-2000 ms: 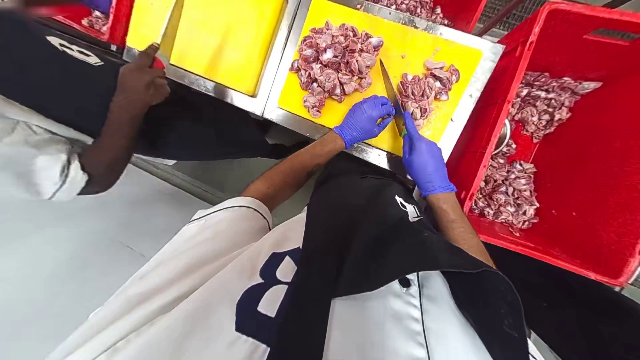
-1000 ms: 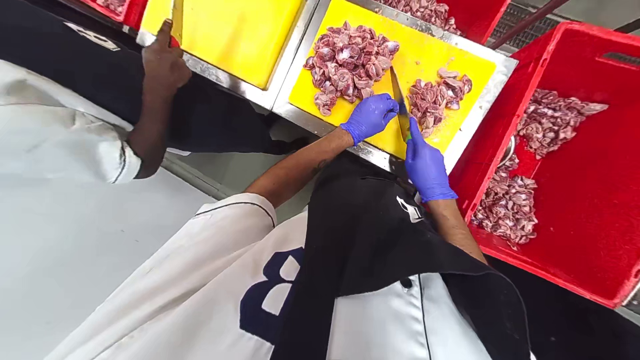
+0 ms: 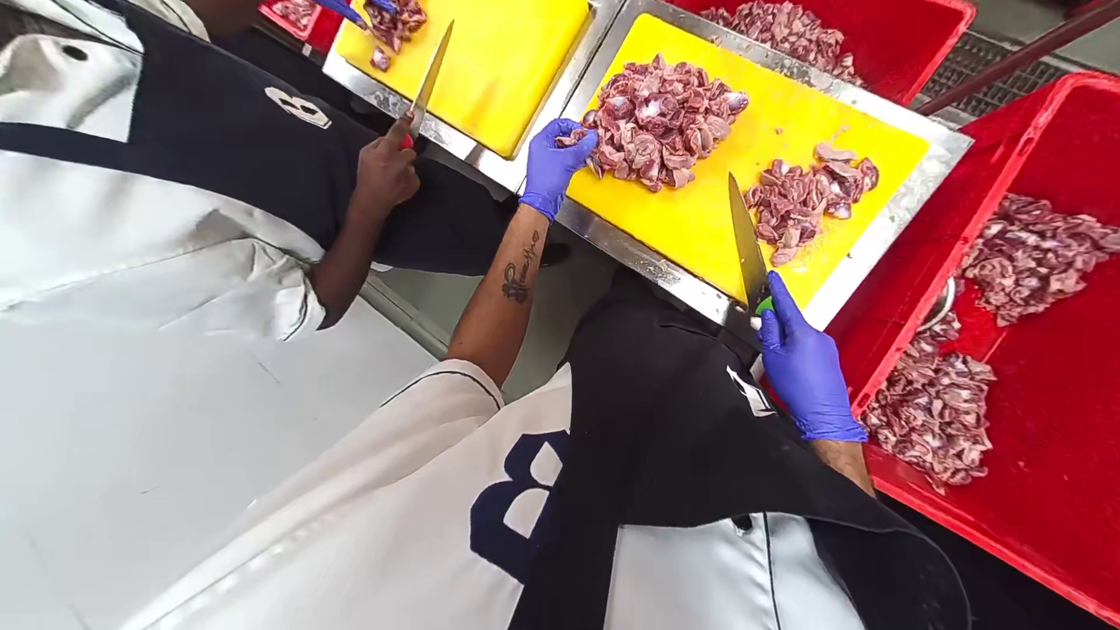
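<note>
My left hand (image 3: 556, 164), in a blue glove, pinches a piece of meat (image 3: 573, 137) at the left edge of a large pile of raw meat pieces (image 3: 661, 118). The pile, which looks like gizzards, lies on a yellow cutting board (image 3: 700, 214) set in a metal tray. In my right hand (image 3: 805, 363), also gloved, is the green handle of a kitchen knife (image 3: 745, 241). Its blade points up over the board's lower edge, between the large pile and a smaller pile of cut meat (image 3: 801, 201) on the right.
A red plastic crate (image 3: 1063, 394) holding meat heaps stands at the right, a metal ring-like rim (image 3: 941, 306) inside it. Another red crate (image 3: 919, 35) with meat lies beyond the board. On the left, a co-worker's hand (image 3: 387, 171) holds a knife (image 3: 430, 83) over a second yellow board (image 3: 490, 66).
My left hand has moved left, from beside the knife to the large pile's left edge. The knife in my right hand has drawn back toward me. The co-worker's gloved hand and meat now show on the left board.
</note>
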